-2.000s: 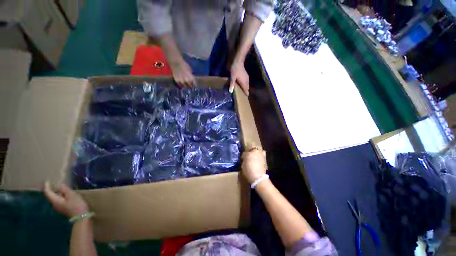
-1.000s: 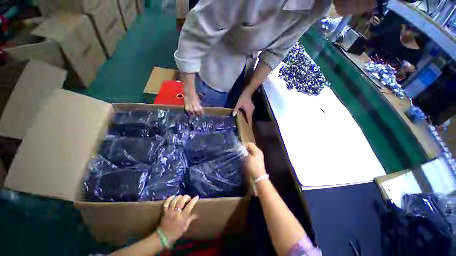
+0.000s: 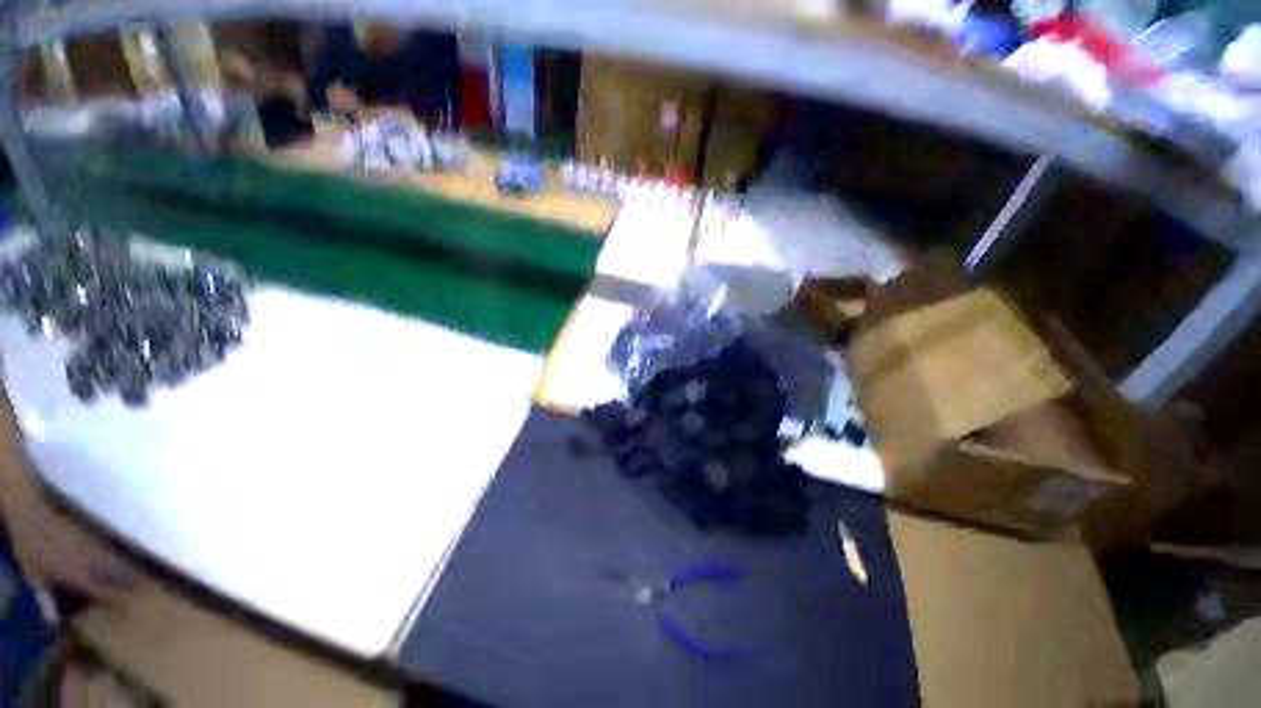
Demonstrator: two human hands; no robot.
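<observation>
Neither of my hands shows in the picture, which is blurred. Nearest in front of me is the dark mat [image 3: 526,581] on the bench. Long-nose pliers with blue handles [image 3: 703,639] lie on it, their jaws pointing left. A heap of small black pads [image 3: 712,443] spills over the mat's back part from a clear bag [image 3: 678,332]. A small thin pale piece [image 3: 853,553] lies near the mat's right edge.
White bench top [image 3: 318,457] at left, with a heap of metallic-looking parts [image 3: 132,311]. Green conveyor [image 3: 415,256] behind. Open brown carton [image 3: 982,415] at right. A person's arm [image 3: 49,533] at the left edge. Metal shelf rail [image 3: 719,69] across the top.
The view has swung right to the bench. The carton of bagged housings and both my hands have left the picture. One second ago my right hand was pinching a bag.
</observation>
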